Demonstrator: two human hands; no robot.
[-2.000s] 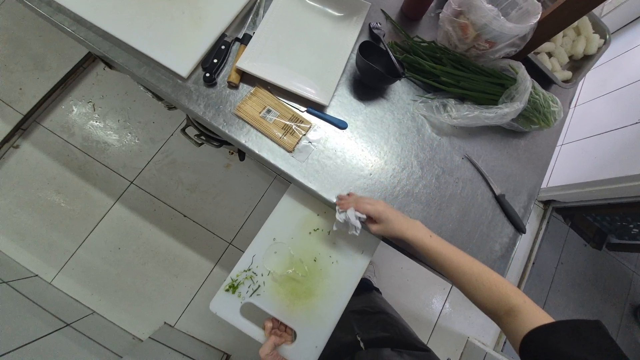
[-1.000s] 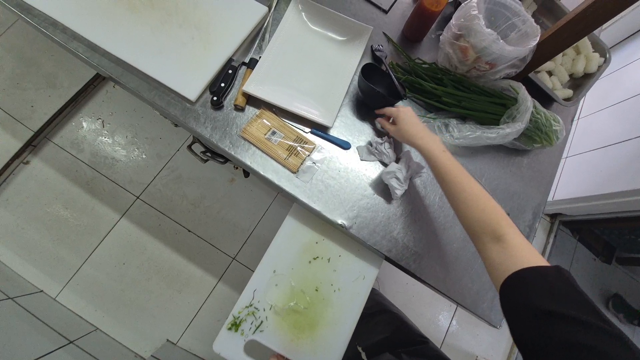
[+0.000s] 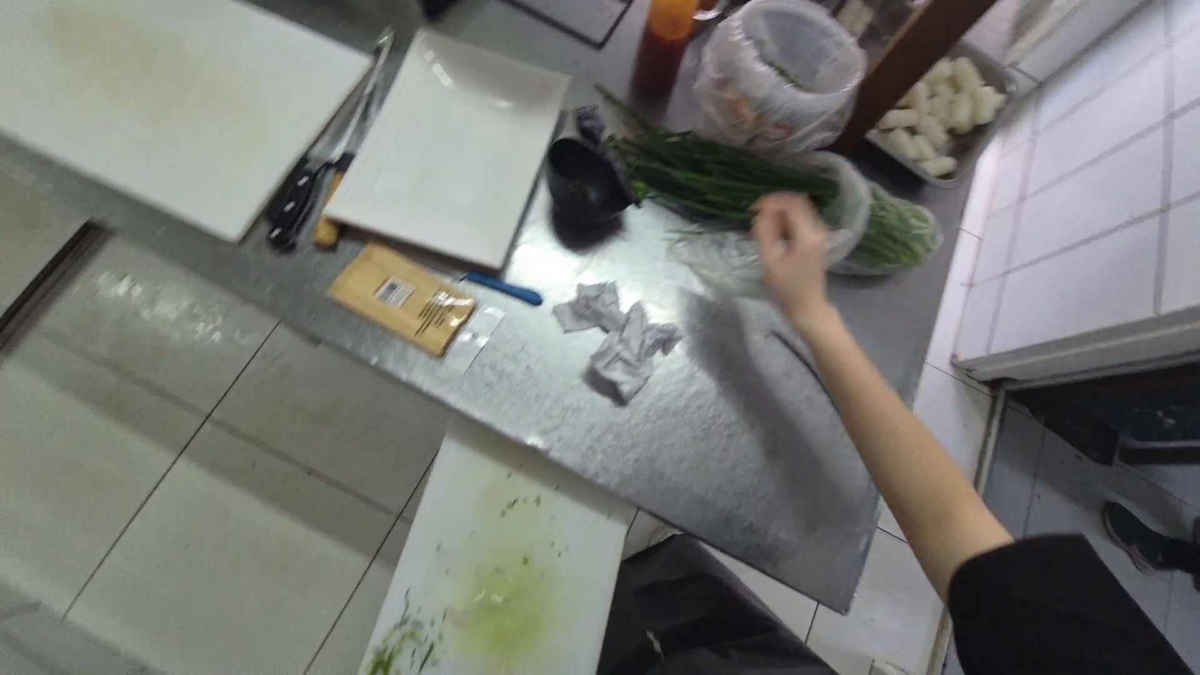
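Observation:
My right hand (image 3: 790, 248), slightly blurred, is over the plastic bag beside a bunch of green chives or scallions (image 3: 703, 178); whether its fingers touch the bag I cannot tell. Below and left of it, a crumpled white cloth or paper (image 3: 630, 354) lies on the steel table. A white cutting board (image 3: 497, 572), stained green with chopped bits, juts out past the table's front edge. My left hand is out of view. Partly behind my right forearm lies a knife (image 3: 797, 352). A black bowl (image 3: 583, 183) stands left of the greens.
At the left are a large white board (image 3: 169, 94), knives (image 3: 298, 202) and a white rectangular plate (image 3: 455, 141). Packaged wooden skewers (image 3: 403, 298) and a blue-handled tool (image 3: 503, 288) lie near the front edge. Behind stand a red sauce bottle (image 3: 664, 47), a bagged container (image 3: 783, 75) and a metal tray (image 3: 984, 122).
My right hand has let go of the crumpled cloth or paper, which lies on the table, and has moved right to the greens. My left hand, earlier on the board's handle hole, has left view.

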